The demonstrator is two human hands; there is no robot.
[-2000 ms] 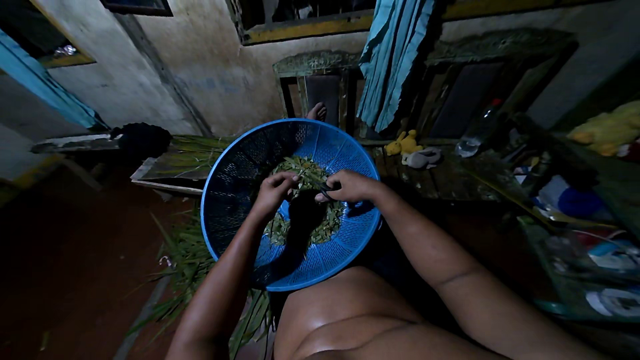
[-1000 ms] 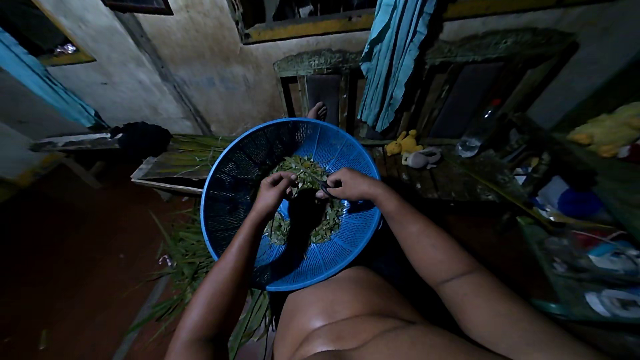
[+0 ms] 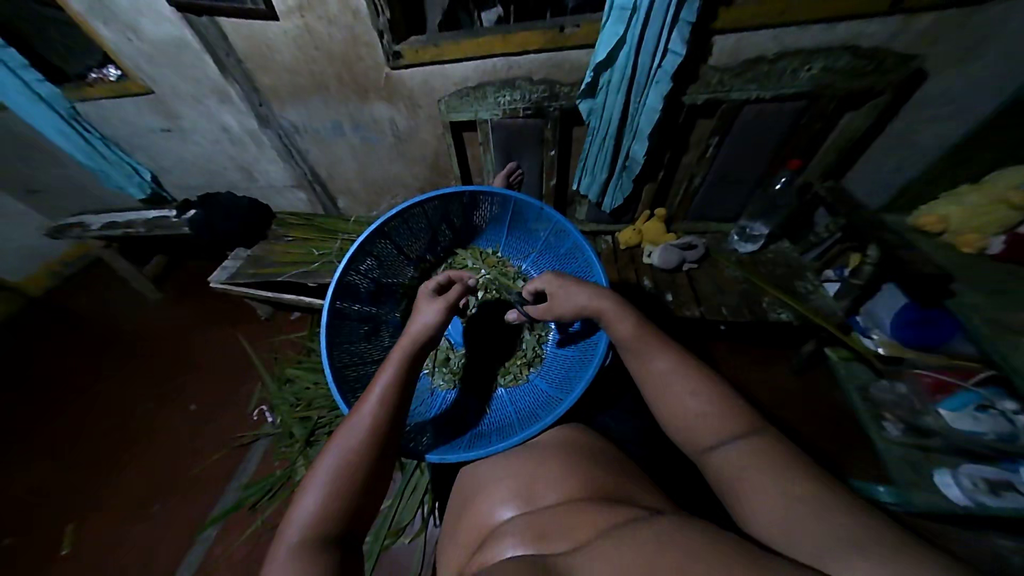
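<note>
A round blue plastic basket (image 3: 580, 240) with perforated walls rests at my lap. Cut green leaf pieces (image 3: 524, 364) lie in a ring around its raised blue centre, partly under a dark shadow. Over the left part of the basket is my left hand (image 3: 442, 300), its fingertips pinched together on what looks like a thin green leaf strip. My right hand (image 3: 556, 298), over the basket's right part, is closed around a small dark tool, perhaps scissors, whose tip points toward the left hand. A short gap separates the two hands.
Long green leaves (image 3: 300, 400) lie on the floor at the left, more (image 3: 320, 236) on a wooden bench. Beyond the basket are a bare foot (image 3: 509, 176), yellow and grey plush toys (image 3: 646, 230) and a plastic bottle (image 3: 756, 228). Cluttered shelves (image 3: 880, 432) stand at right.
</note>
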